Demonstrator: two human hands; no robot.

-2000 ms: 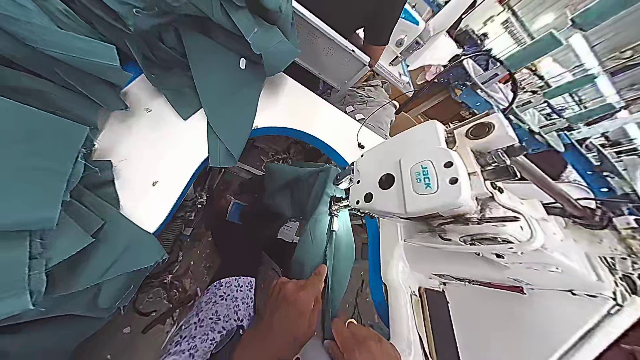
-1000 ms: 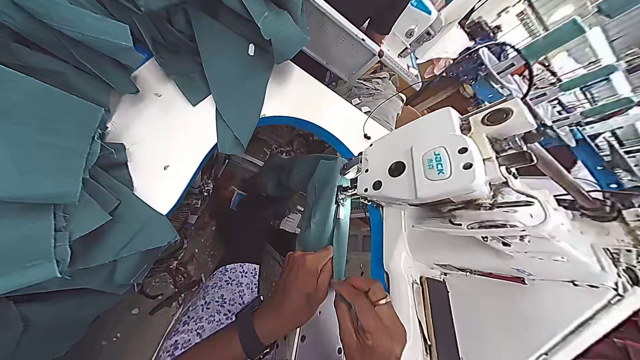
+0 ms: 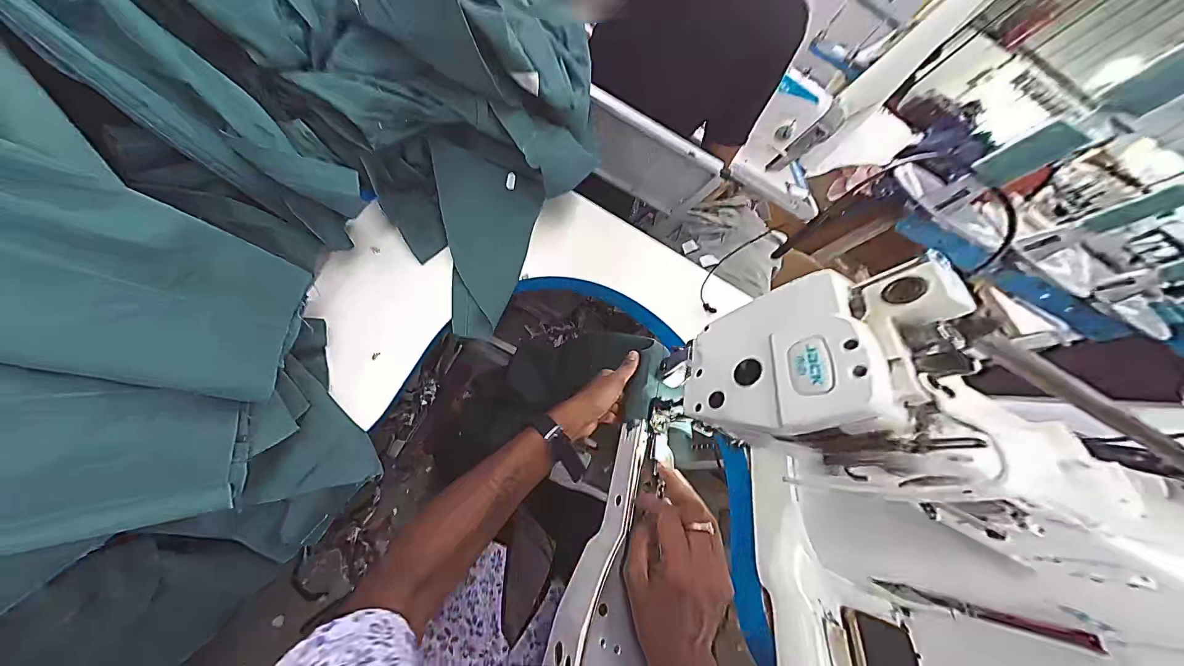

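Note:
My left hand [image 3: 595, 403], with a dark band on its wrist, grips the green fabric piece [image 3: 638, 370] just beyond the needle area of the white Jack sewing machine head [image 3: 786, 361]. My right hand [image 3: 680, 564], wearing a ring, rests close to the presser foot [image 3: 659, 412], on the near side of it, beside the metal machine arm [image 3: 615, 518]. Its fingers are bent, and whether they hold anything is not clear. The fabric passes by the needle area, and its far part hangs in shadow.
Piles of green cut fabric [image 3: 120, 305] cover the left and upper left of the white table [image 3: 370, 305]. A blue edge [image 3: 601, 294] rims the table's cutout. Another person [image 3: 698, 65] is at the top, near a second sewing machine [image 3: 786, 116]. A black cable curves behind the machine head.
My left hand has moved forward from the near side of the needle to the fabric beyond it. My right hand has come closer to the presser foot. The fabric strip no longer shows on the near side.

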